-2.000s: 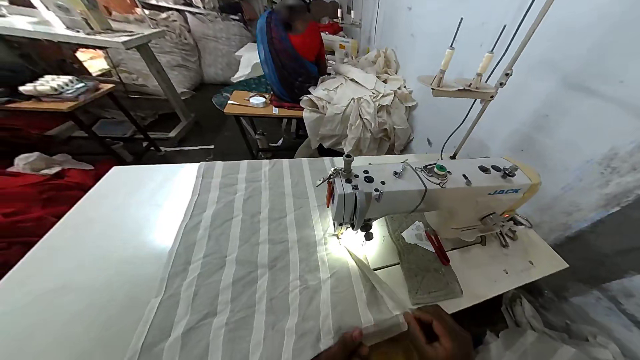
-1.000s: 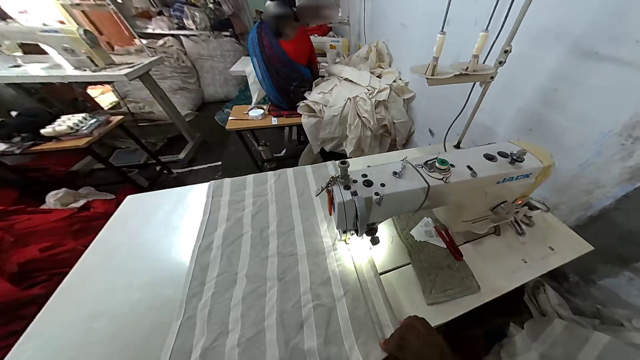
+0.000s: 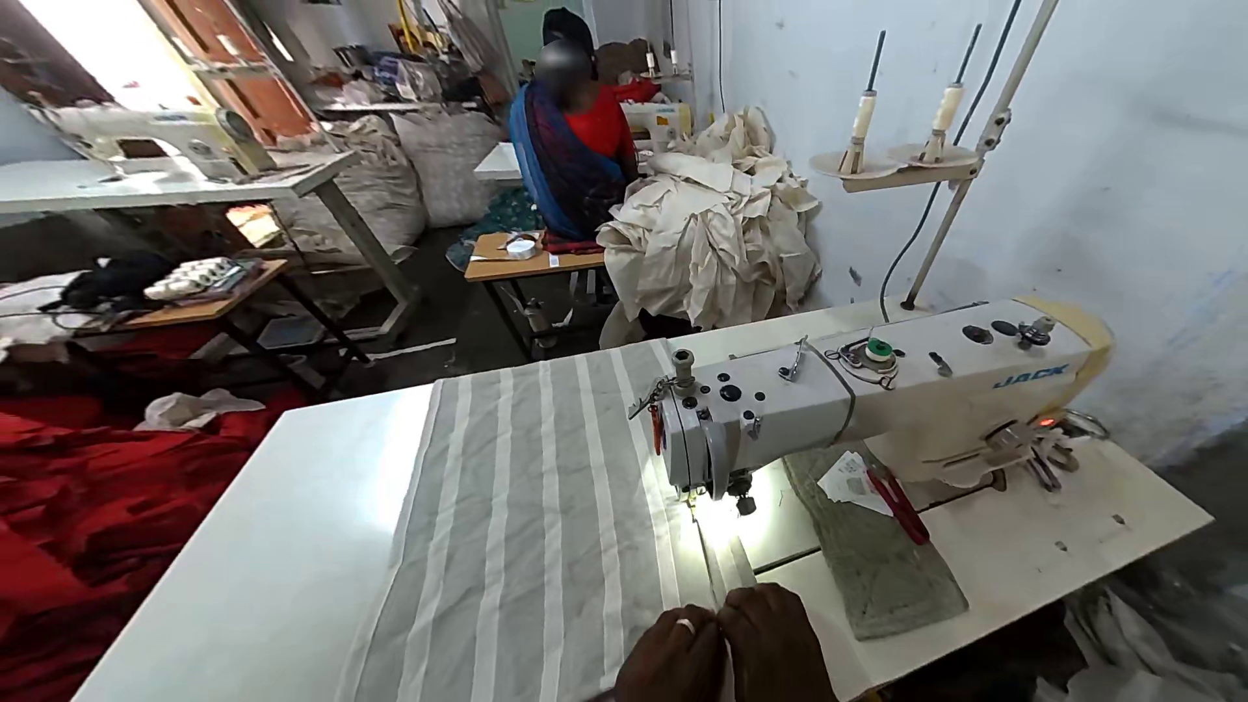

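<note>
A grey fabric with white stripes (image 3: 526, 517) lies over the white table and runs under the needle area of a Jack sewing machine (image 3: 780, 400), whose lamp is lit. At the fabric's near right edge, my left hand (image 3: 673, 655) wears a ring and pinches the cloth. Touching it on the right, my right hand (image 3: 775, 643) grips the same narrow edge strip, in front of the presser foot. Fingertips of both hands are partly hidden. Red-handled scissors (image 3: 899, 502) and a white paper tag (image 3: 853, 480) rest on a grey-green folded cloth (image 3: 877, 575) under the machine arm.
A thread stand (image 3: 907, 175) holds two cones behind the machine. Beyond the table are a heap of cream cloth (image 3: 717, 224), a seated person (image 3: 575, 146) and a small wooden table (image 3: 536, 261). Red fabric (image 3: 117, 497) lies at left; another sewing machine (image 3: 166, 141) stands back left.
Both hands are now together on the strip before the needle; one second ago only one hand showed, at the lower edge. The view has shifted somewhat.
</note>
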